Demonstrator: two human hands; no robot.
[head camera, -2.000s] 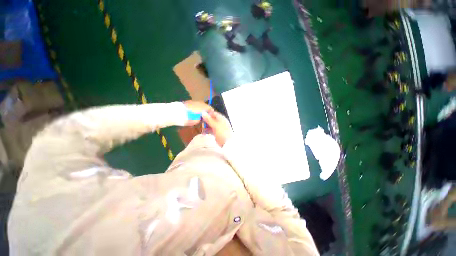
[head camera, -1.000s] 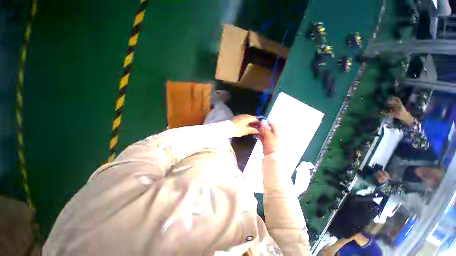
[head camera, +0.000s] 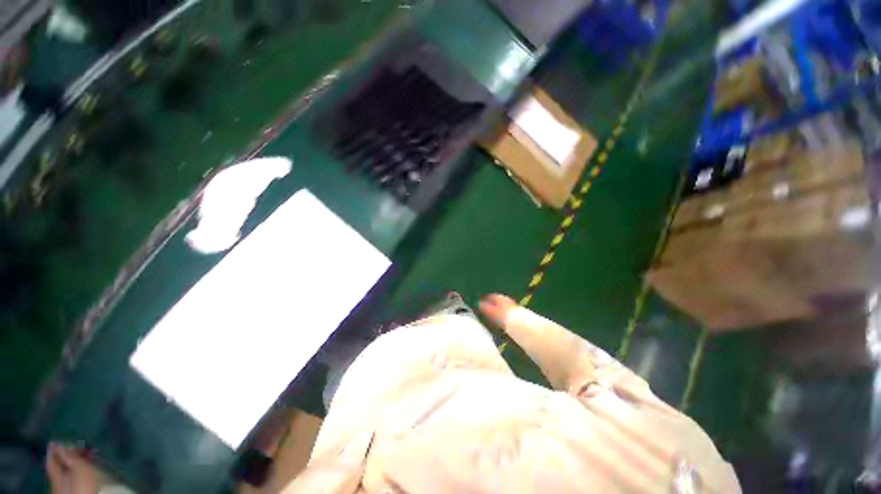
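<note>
A flat white sheet (head camera: 263, 318) lies on the green-topped bench (head camera: 116, 405). A crumpled white cloth or glove (head camera: 235, 205) lies beside its upper edge. A black tray or block of dark parts in rows (head camera: 406, 121) stands farther along the bench. My left hand (head camera: 72, 473) is blurred at the bottom left, beyond the sheet's lower left corner. My right hand (head camera: 497, 307) is small and blurred in front of my body, to the right of the sheet and not touching it. Nothing shows clearly in either hand.
An open carton (head camera: 295, 444) is partly hidden below the bench's near edge. Flattened cardboard (head camera: 570, 178) with white paper (head camera: 543, 130) lies by the yellow-black floor tape (head camera: 553, 246). Large brown cartons (head camera: 763, 251) and a blue rack (head camera: 821, 58) stand at the right. The conveyor runs along the left.
The view has swung round to the other end of the bench. My hands were together by the sheet and are now wide apart. The black parts and the stacked cartons have come into view.
</note>
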